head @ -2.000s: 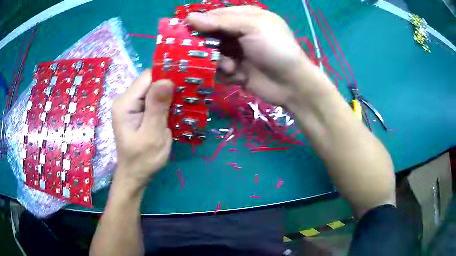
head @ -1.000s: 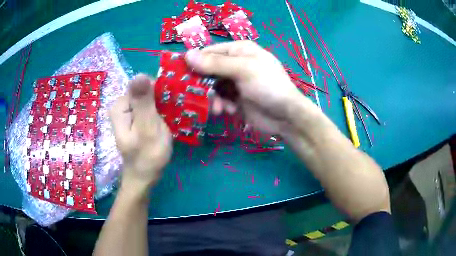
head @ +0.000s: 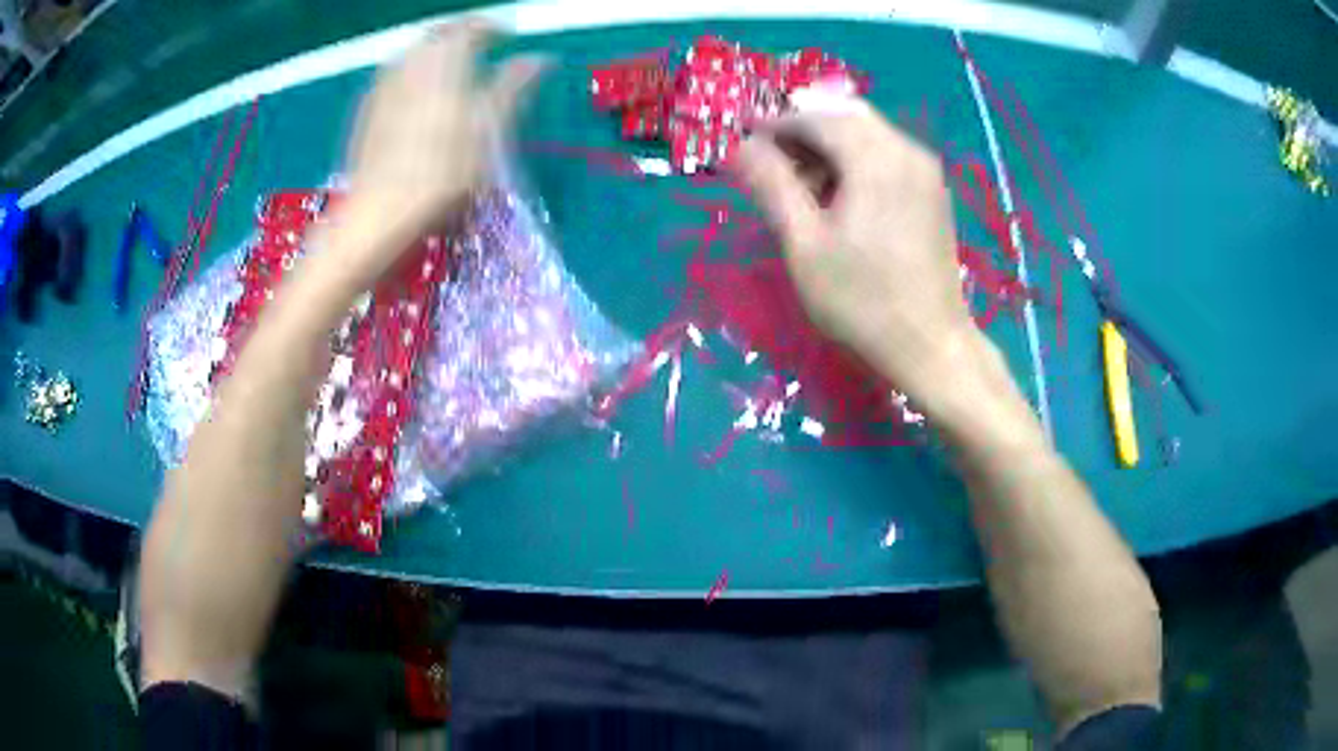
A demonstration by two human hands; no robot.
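My left hand (head: pixel 429 125) is blurred, raised over the far edge of the bubble wrap; whether it holds anything is unclear. My left forearm crosses over the red PCB panel (head: pixel 385 396) and hides part of it. The panel lies on the shiny bubble wrap bag (head: pixel 506 330). My right hand (head: pixel 866 220) is at the near side of the heap of red single boards (head: pixel 712 96), its fingers curled by the boards; whether it grips one is hidden. The heap of red break-off rails (head: pixel 763 338) lies below and left of my right hand.
Yellow-handled cutters (head: pixel 1120 393) lie at right. Long rail strips (head: pixel 1035 132) lie beyond them. A blue-handled tool (head: pixel 140 250) lies at left. Small metal parts lie in piles at far right (head: pixel 1297 140) and left (head: pixel 49 399). A pale line (head: pixel 1013 220) crosses the mat.
The board between my hands is no longer seen there. My left hand has moved up and away, my right hand towards the board heap. The view has shifted left, showing the blue-handled tool.
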